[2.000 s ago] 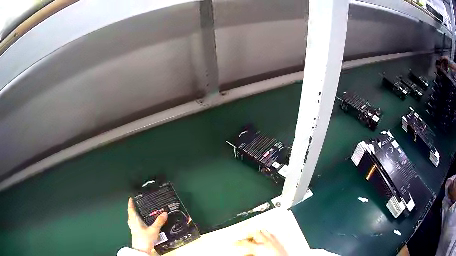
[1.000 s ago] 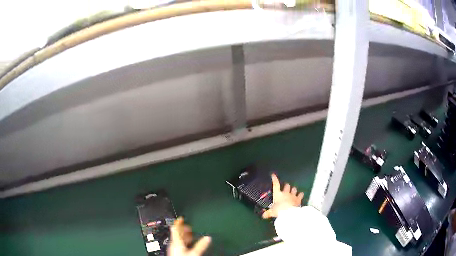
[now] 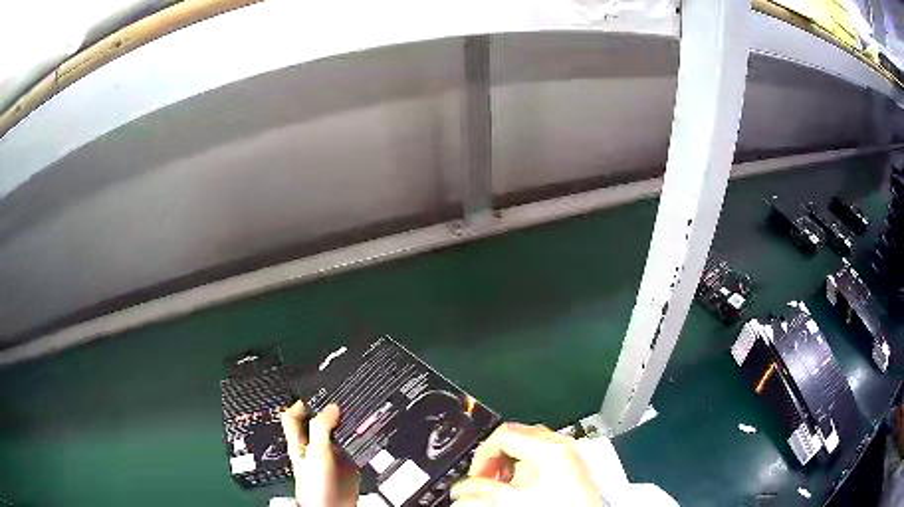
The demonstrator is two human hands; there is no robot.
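Observation:
A black retail box (image 3: 392,411), back panel up with fine white text, a curved cable-like picture and a white label, is held tilted above the near bench edge. My left hand (image 3: 325,457) grips its left side, thumb on the panel. My right hand (image 3: 525,465) is at its lower right end with fingers curled; the fingertips' exact contact is unclear. The hang tab with its slot points up and left. A second black box (image 3: 256,421) lies on the green belt just left of my left hand.
A white upright post (image 3: 684,208) stands right of my hands, below a grey metal-framed shelf (image 3: 337,149). Right of the post lie several black boxes and a larger pile of black blanks (image 3: 801,376) with white ends. Small white scraps (image 3: 746,428) lie near it.
The box my right hand reached for beside the post is gone from there; a box is now held between both hands. My left hand has left the other box, which stays on the belt.

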